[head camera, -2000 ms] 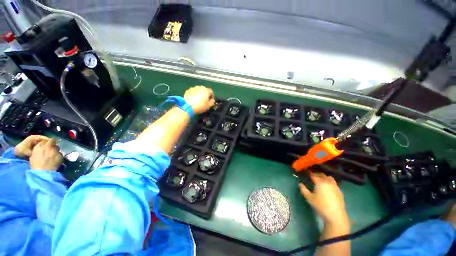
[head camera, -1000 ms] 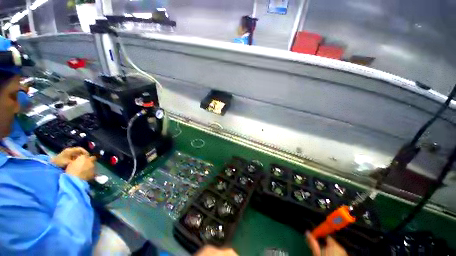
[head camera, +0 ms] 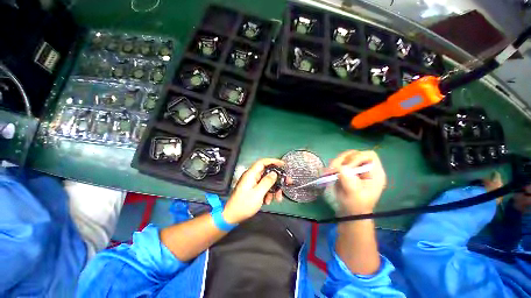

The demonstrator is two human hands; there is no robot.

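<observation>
My left hand (head camera: 250,192), with a light blue wrist strap (head camera: 218,213), holds a small black watch case assembly (head camera: 273,176) in its fingertips at the left edge of the round speckled screw plate (head camera: 304,166). My right hand (head camera: 358,183) holds thin silver tweezers (head camera: 332,177) pinched between thumb and fingers. Their tip is over the plate, close to the assembly. Whether the tip holds a screw is too small to tell. The black foam tray (head camera: 237,132) stands left of the plate with units in most pockets; its top left pocket holds none.
The orange electric screwdriver (head camera: 402,103) hangs above and right of my right hand. Stacked foam trays (head camera: 279,61) are behind, a smaller one (head camera: 434,152) far right. A clear blister tray (head camera: 108,87) lies left. The black cord (head camera: 407,210) crosses my right forearm. Blue-sleeved people (head camera: 445,244) sit on both sides.
The view has tilted down. My left hand, earlier at the foam tray's top, now holds an assembly near the plate. My right hand has left the screwdriver's tip area and now holds tweezers.
</observation>
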